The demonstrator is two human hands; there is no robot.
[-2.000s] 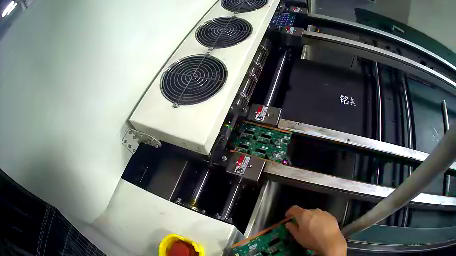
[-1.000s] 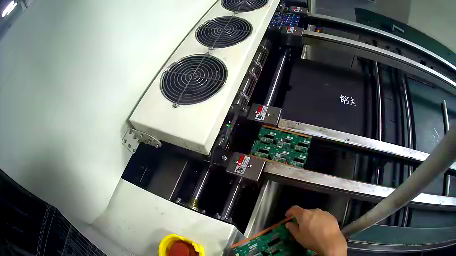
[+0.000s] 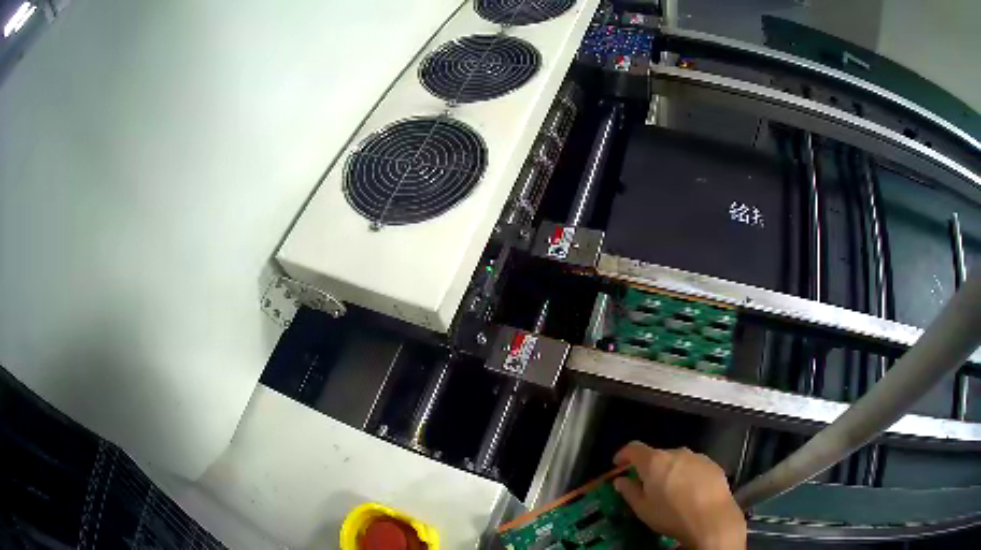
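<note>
My right hand [image 3: 688, 496], bare, is at the bottom edge of the view, right of centre. It grips a green circuit board panel [image 3: 581, 522] with an orange-brown strip along its upper edge. The fingers are at the panel's upper right corner, and the picture's edge cuts off its lower part. A second green panel [image 3: 676, 331] lies between two silver conveyor rails [image 3: 699, 387], above my hand in the view, and nothing touches it. My left hand is not in view.
A white housing [image 3: 377, 269] with round black fan grilles [image 3: 415, 170] stands left of the rails. A red emergency stop on a yellow base [image 3: 389, 531] is at the bottom. A blue-lit panel [image 3: 615, 43] shows far up the line. A grey tube [image 3: 882, 392] crosses at right.
The panel between the rails has moved right along them, away from the white housing. My right hand and its panel have stayed in place.
</note>
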